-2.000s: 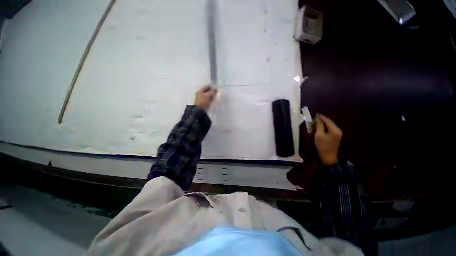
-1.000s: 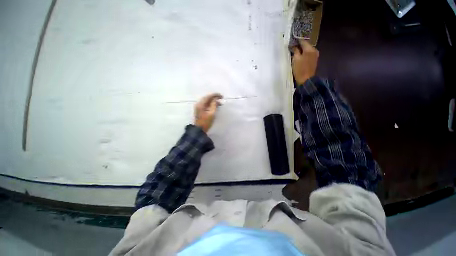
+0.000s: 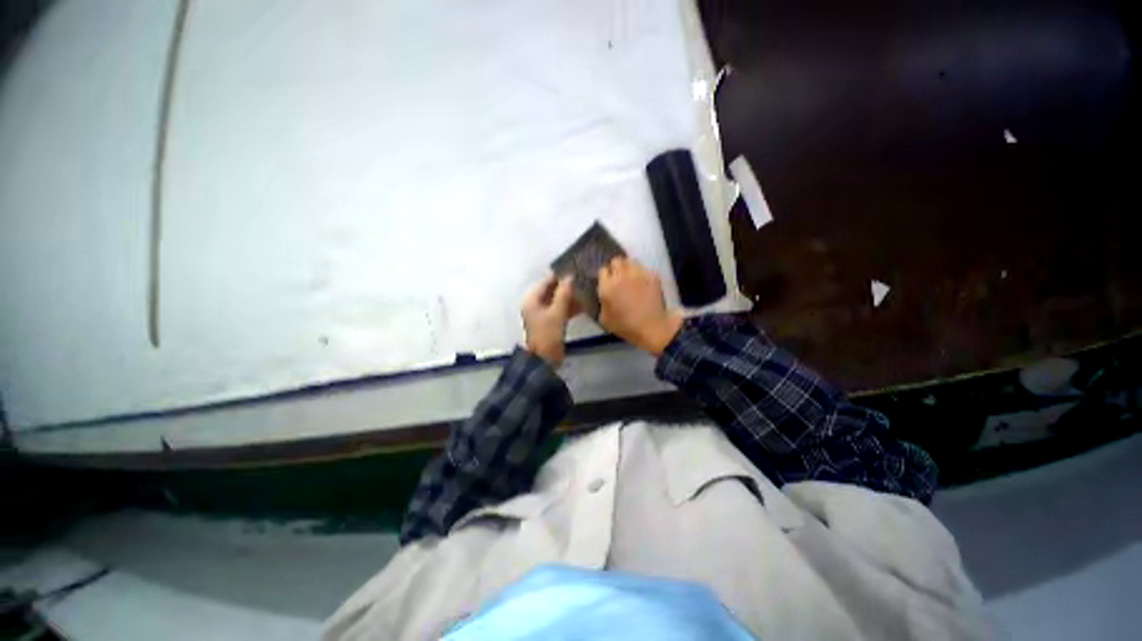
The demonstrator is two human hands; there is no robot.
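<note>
A small dark grey, speckled square thing is between my two hands over the white marker paper, near its front edge. I cannot tell whether it is a piece of material or an open box seen from above. My left hand pinches its left lower side. My right hand holds its right side with curled fingers. The fingertips partly cover it. The marker paper lies over a dark navy layer that shows along the front edge.
A black oblong block lies on the paper just right of my right hand. A long thin stick lies on the paper at the left. White scraps lie on the dark brown tabletop at the right.
My right hand has come from the box of grey bits down to my left hand near the front edge. Both now hold the grey square thing. The view has shifted; the box is out of view.
</note>
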